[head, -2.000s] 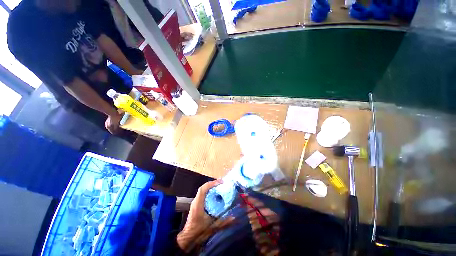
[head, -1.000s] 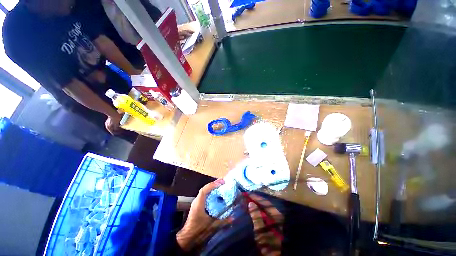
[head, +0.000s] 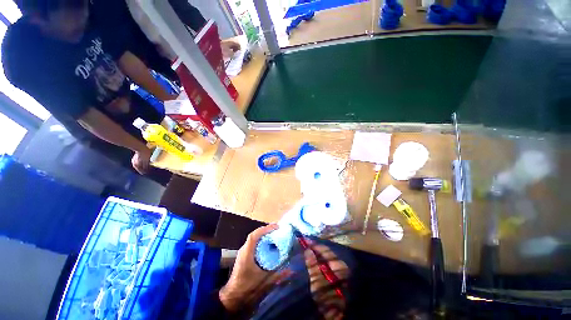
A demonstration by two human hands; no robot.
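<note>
A light-blue workpiece (head: 273,249) with a round hollow opening is held over the lap at bottom centre. My left hand (head: 248,267) grips it from the left. A white and light-blue sole-shaped piece (head: 319,187) with two dark spots extends from it over the bench; whether they are joined is unclear. My right hand (head: 327,278) is closed around red-handled pliers (head: 325,267). The pliers' tip is at the workpiece's right side, where the exact contact is hidden. A blue strap loop (head: 271,161) lies on the cardboard behind the white piece.
Right on the cardboard-covered bench (head: 231,187): hammer (head: 433,219), yellow cutter (head: 410,215), thin stick (head: 372,199), white pads. A blue crate (head: 119,262) of pale pieces stands left. A yellow bottle (head: 164,139) and a person (head: 75,75) are upper left. A green belt (head: 369,78) runs behind.
The white piece first moved right and nearer, uncovering the strap's tail, then moved back left and away. My right hand shifted slightly with the pliers. The camera view shifted slightly.
</note>
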